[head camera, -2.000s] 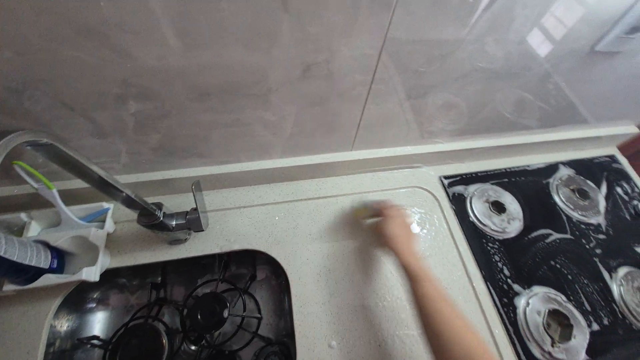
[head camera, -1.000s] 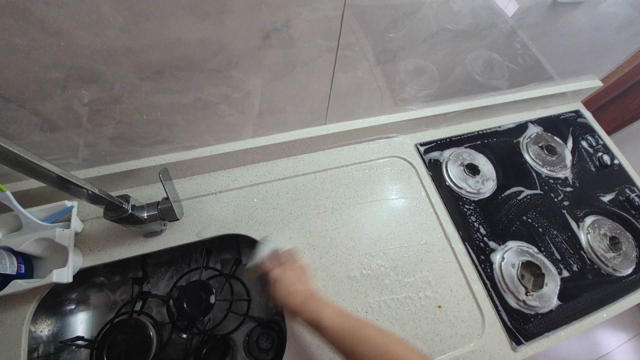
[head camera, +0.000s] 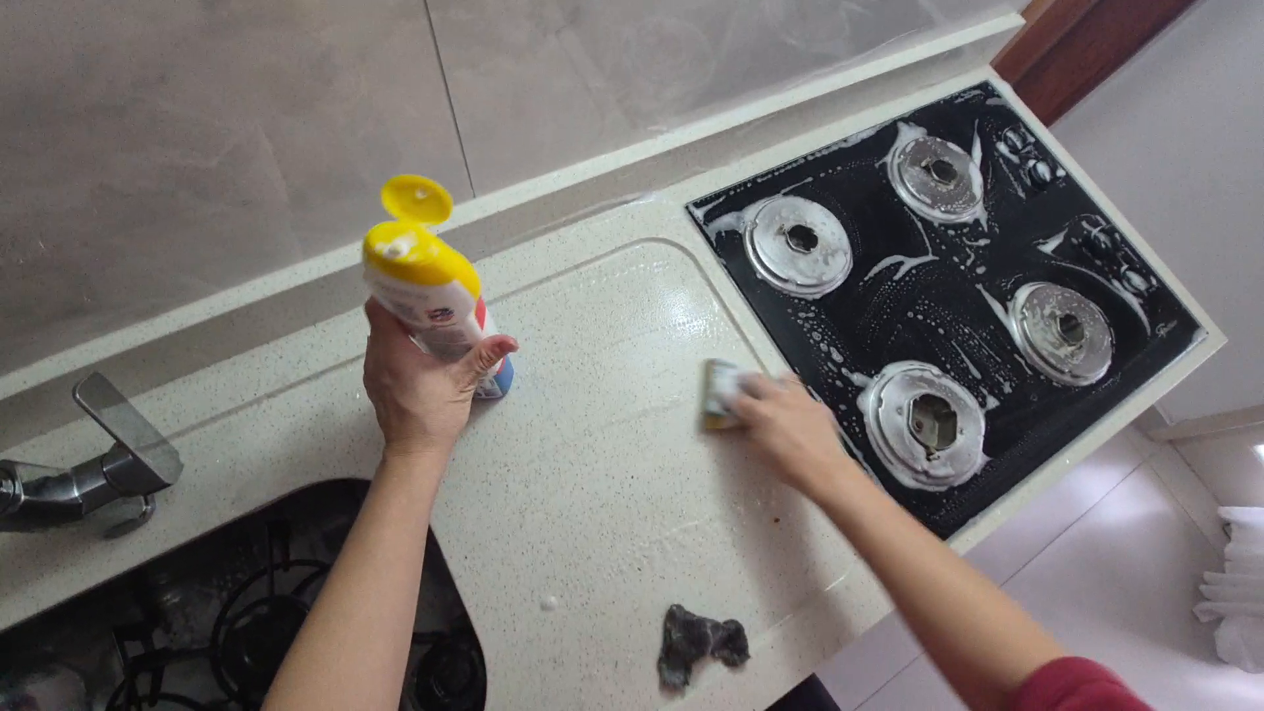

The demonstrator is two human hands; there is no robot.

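My left hand (head camera: 420,380) grips a white plastic squeeze bottle (head camera: 434,296) with a yellow flip-top cap, its lid raised, above the speckled stone countertop (head camera: 592,395). A small sponge (head camera: 722,393), blurred by motion, is held in the fingers of my right hand (head camera: 785,425), over the counter just left of the cooktop. The black gas cooktop (head camera: 879,296) carries white foam around its silver burner bases. A crumpled dark grey scouring pad or cloth (head camera: 696,642) lies near the front of the counter.
At lower left, a sink (head camera: 360,494) holds black pan supports (head camera: 267,602) and burner parts. The metal faucet (head camera: 118,464) stands behind it. A raised stone ledge (head camera: 592,178) runs along the tiled wall. White fabric (head camera: 1234,592) hangs or lies at the far right.
The left hand and the bottle have come into view. My right hand has moved from the sink's edge toward the cooktop. A dark pad now shows on the counter.
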